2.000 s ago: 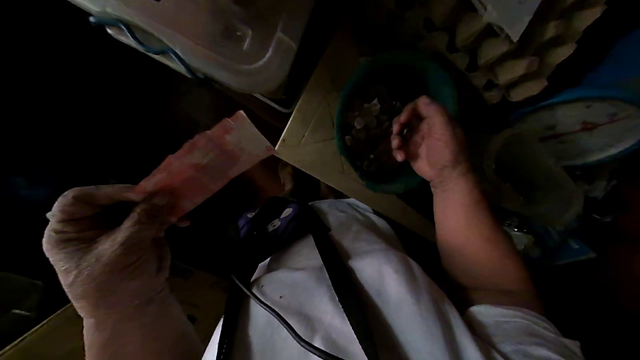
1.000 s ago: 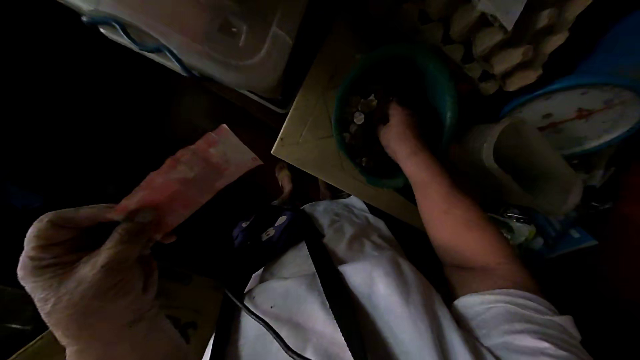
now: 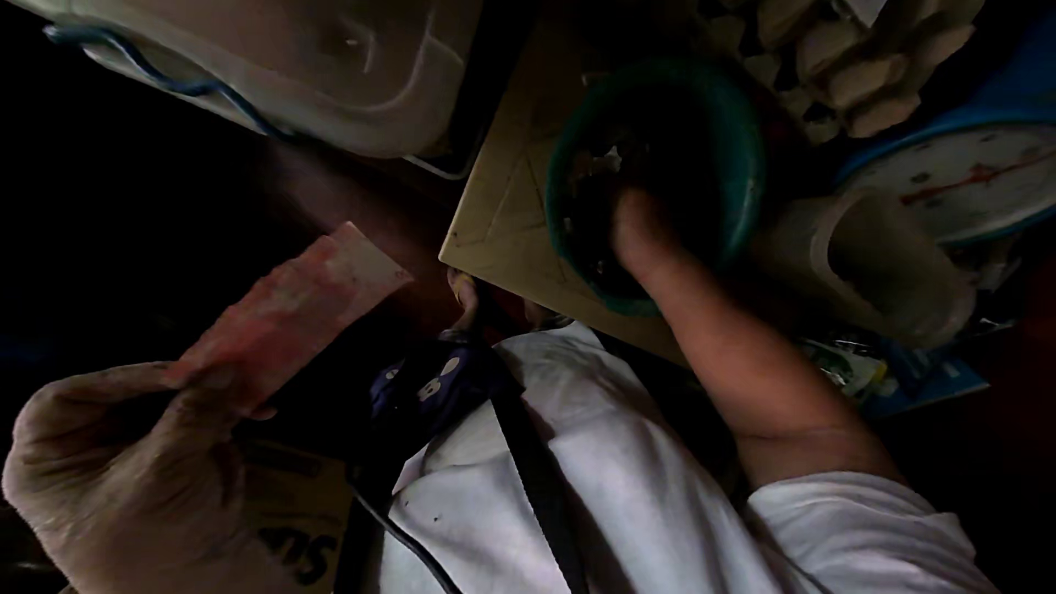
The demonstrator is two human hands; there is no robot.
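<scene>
My left hand (image 3: 140,462) pinches a reddish banknote-like slip of paper (image 3: 289,309) by its lower end, at the left of the head view. My right hand (image 3: 643,231) is down inside a green plastic basin (image 3: 747,190), right of centre. Its fingers are lost in the dark, so what they touch cannot be told. Small pale and shiny pieces, which look like coins (image 3: 606,161), lie in the basin beside that hand. The basin rests on a yellowish tabletop (image 3: 503,223).
A translucent plastic container (image 3: 371,107) with a blue handle stands at upper left. Egg trays (image 3: 866,74) lie at upper right, above a dial scale (image 3: 973,181). A clear plastic scoop or pitcher (image 3: 899,272) lies by the basin. A printed cardboard box (image 3: 301,511) is low at left.
My right hand has gone from over the basin's near side, where its fingers showed two seconds ago, down into the basin. My left hand keeps hold of the slip of paper.
</scene>
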